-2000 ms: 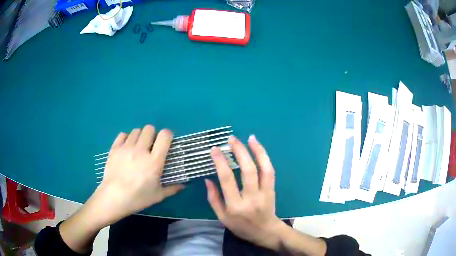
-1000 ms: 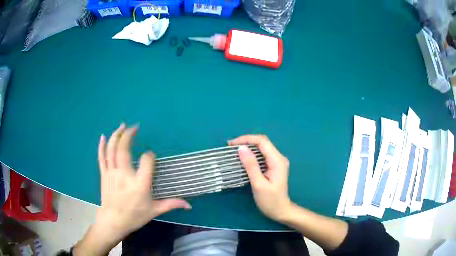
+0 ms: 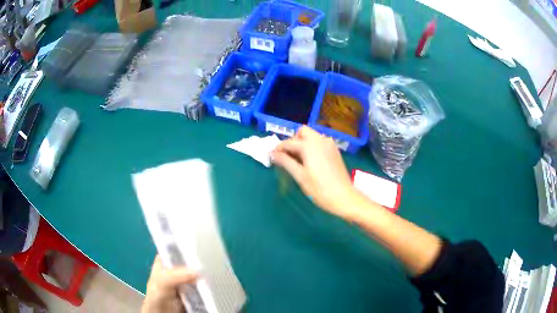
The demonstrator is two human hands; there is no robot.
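My left hand (image 3: pixel 171 284), at the bottom left and cut off by the frame edge, grips a bundle of straps with a white window pack (image 3: pixel 186 214) on its face, tilted above the bench. My right hand (image 3: pixel 308 162) is pinched beside the crumpled white tissue (image 3: pixel 259 147), in front of the blue bins. A thin, blurred yellowish loop, the rubber band (image 3: pixel 284 182), hangs below its fingers. The red glue bottle (image 3: pixel 377 190) lies partly behind my right forearm.
Blue parts bins (image 3: pixel 228 112), a white bottle (image 3: pixel 303 49) and a bag of metal parts (image 3: pixel 400 119) stand ahead. Unfinished mesh straps (image 3: pixel 174 64) lie behind left. White packs (image 3: pixel 530 287) lie at the lower right. A red stool (image 3: pixel 52 260) is below the bench edge.
The view has swung left and up. The bundle has gone from both hands to my left hand alone, with a white pack now on it. My right hand has reached forward to the tissue.
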